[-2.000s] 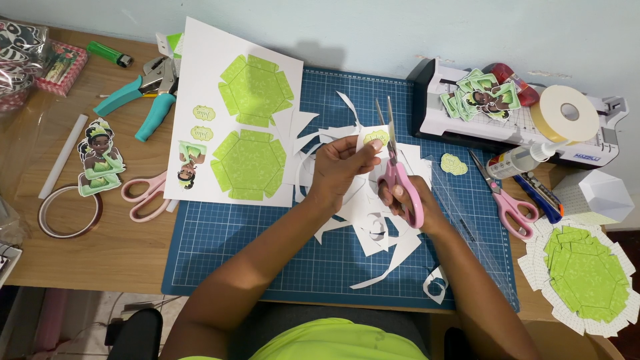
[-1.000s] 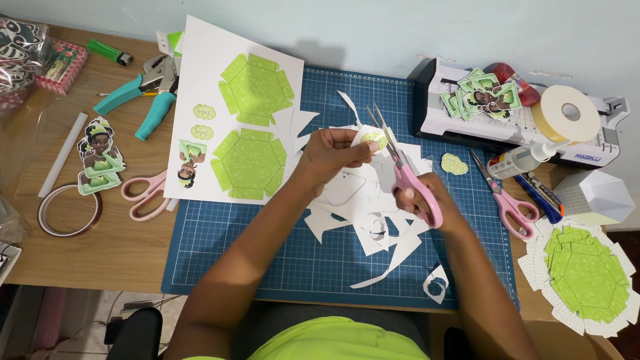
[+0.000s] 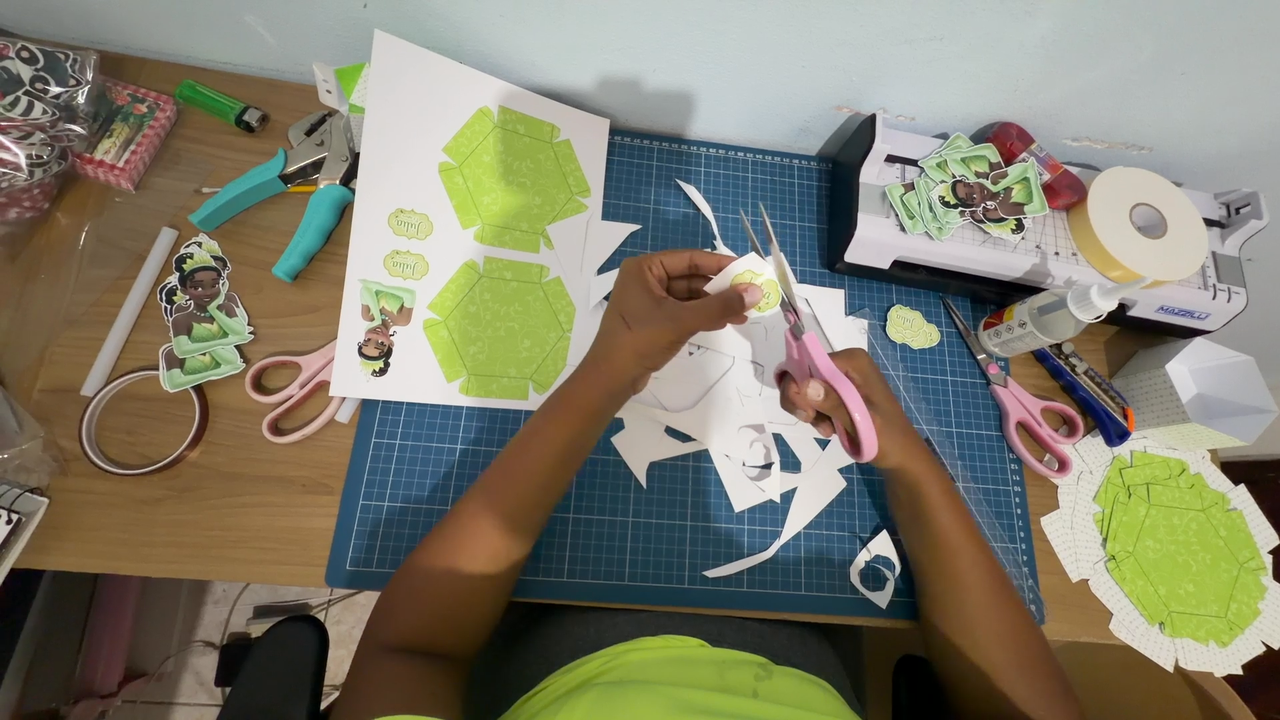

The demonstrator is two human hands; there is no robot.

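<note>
My left hand (image 3: 665,310) pinches a small piece of white paper printed with a green label (image 3: 757,289) between thumb and fingers. My right hand (image 3: 845,400) holds pink-handled scissors (image 3: 830,385), their blades pointing up and slightly parted at the paper's right edge. Below both hands, white paper scraps (image 3: 740,440) lie in a loose pile on the blue cutting mat (image 3: 600,530). A printed sheet (image 3: 400,130) with two green hexagonal box shapes lies to the left. One cut-out green label (image 3: 912,327) rests on the mat right of the scissors.
At right are a paper trimmer (image 3: 1020,260) bearing cutouts and a tape roll (image 3: 1137,224), a glue bottle (image 3: 1040,318), more pink scissors (image 3: 1010,390), a utility knife (image 3: 1085,390) and green hexagonal cutouts (image 3: 1185,560). At left lie teal-handled pliers (image 3: 315,225), scissors (image 3: 290,390) and brown tape (image 3: 140,463).
The piece of paper in my left hand has turned and shows more of its white margin. The scissors stay beside it, with small shifts in their angle. The things around have not moved.
</note>
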